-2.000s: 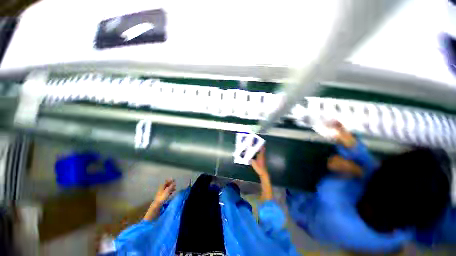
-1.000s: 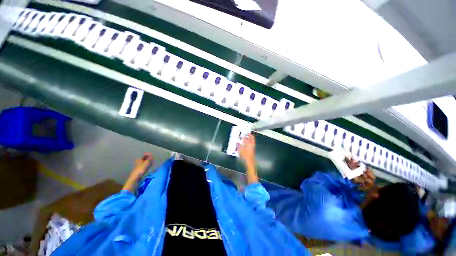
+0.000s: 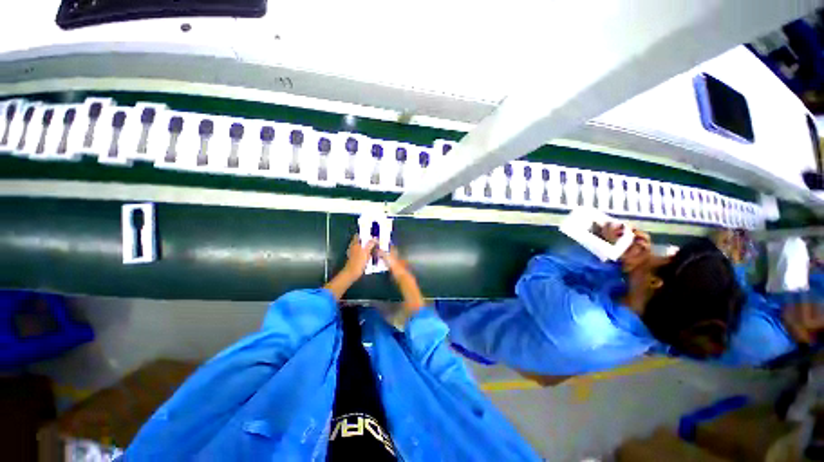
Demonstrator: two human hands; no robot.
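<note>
A white insert tray (image 3: 374,221) with a dark watch-shaped cutout or item lies on the green bench surface in front of me. My left hand (image 3: 359,260) is at its lower left edge and my right hand (image 3: 396,267) is at its lower right edge; the fingers touch the tray. What fills the hole is too small to tell. Another white insert tray (image 3: 139,234) lies alone to the left, green showing through its hole.
A long row of trays with dark watch shapes (image 3: 236,146) runs behind the white rail. A slanted metal post (image 3: 506,117) crosses above. A person in blue (image 3: 578,311) at right holds a white insert. A blue stool (image 3: 41,325) and a carton (image 3: 122,397) are at lower left.
My left hand has come up from beside the bench onto the tray, joining my right hand. The view has turned, so the row now lies more level.
</note>
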